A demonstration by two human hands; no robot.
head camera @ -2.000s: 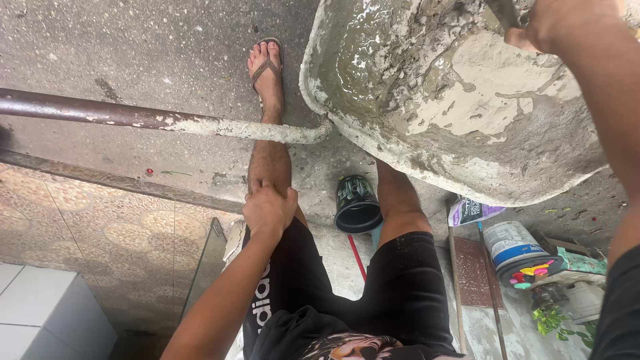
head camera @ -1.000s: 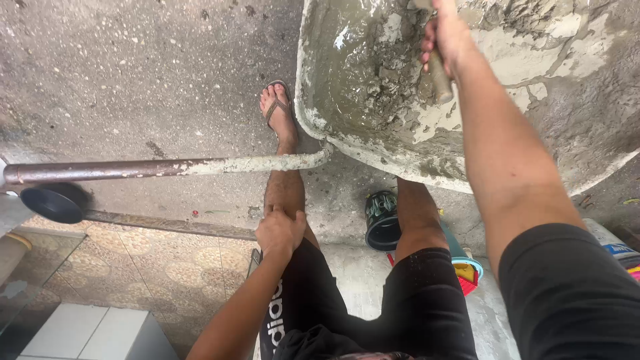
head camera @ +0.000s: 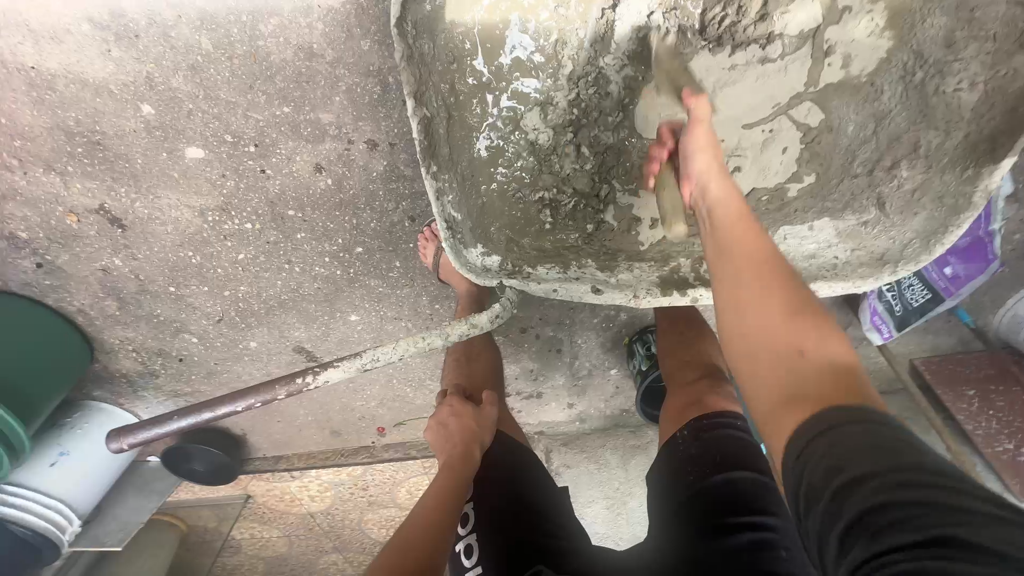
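Note:
My right hand (head camera: 684,156) is closed around the wooden handle (head camera: 670,204) of a tool whose far end reaches into the wet mortar. The blade is blurred and partly hidden, so its kind is unclear. Grey mortar (head camera: 588,136) lies lumpy at the middle of a wheelbarrow tray (head camera: 552,288), with watery slurry along its left side and smoother paste to the right. My left hand (head camera: 462,424) rests on my left leg by the knee, fingers curled on it, holding no tool.
A wheelbarrow handle (head camera: 320,376) runs from the tray down to the left. At the left stand a green container (head camera: 36,360), a white bucket (head camera: 72,456) and a black bowl (head camera: 204,456). A dark bucket (head camera: 646,372) is beside my right leg; a purple-white bag (head camera: 936,280) lies at right.
My right hand, with the tool in its grip, has moved over the mortar from its place at the tray's far side two seconds ago. My left hand stays by the knee. The view has shifted.

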